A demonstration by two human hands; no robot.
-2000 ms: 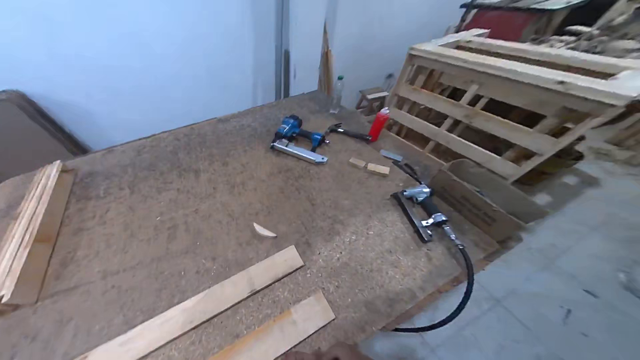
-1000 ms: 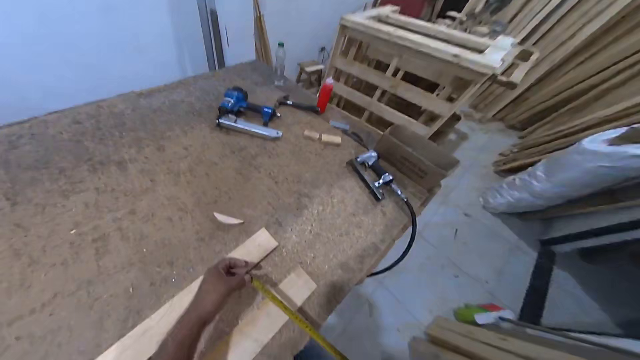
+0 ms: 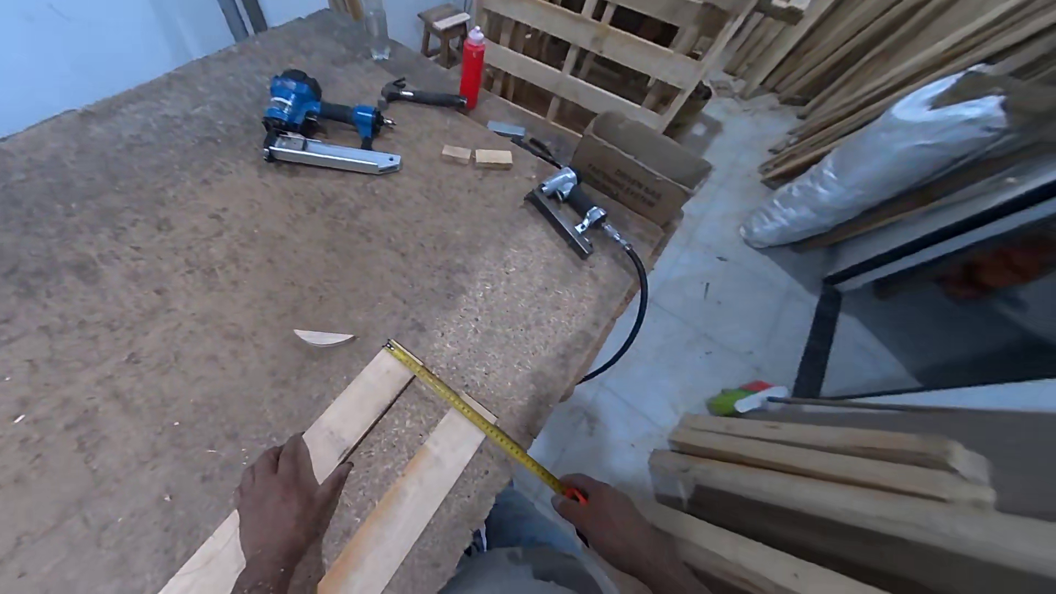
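Observation:
Two wooden boards lie side by side on the particle-board table, with a gap between them. My left hand [image 3: 285,503] rests on the left board [image 3: 363,404], fingers over its edges. In my right hand [image 3: 610,520], beyond the table's edge, is the case of a tape measure, mostly hidden by my fingers, with a red part showing. Its yellow blade [image 3: 478,421] runs out across the ends of the left board and the right board [image 3: 421,495], its hook at the left board's far corner. A thin curved wood offcut [image 3: 324,337] lies just beyond.
A blue pneumatic stapler [image 3: 322,124], a claw hammer [image 3: 425,96], a red bottle [image 3: 473,70] and small wood blocks [image 3: 492,158] lie farther back. A second air stapler [image 3: 569,210] with a black hose [image 3: 642,305] is near the right edge, beside a cardboard box [image 3: 635,169]. Stacked timber [image 3: 825,470] stands at right.
My left hand has moved from the boards' far ends back along the left board. My right hand has come into view with the tape case, and the blade now spans both board ends.

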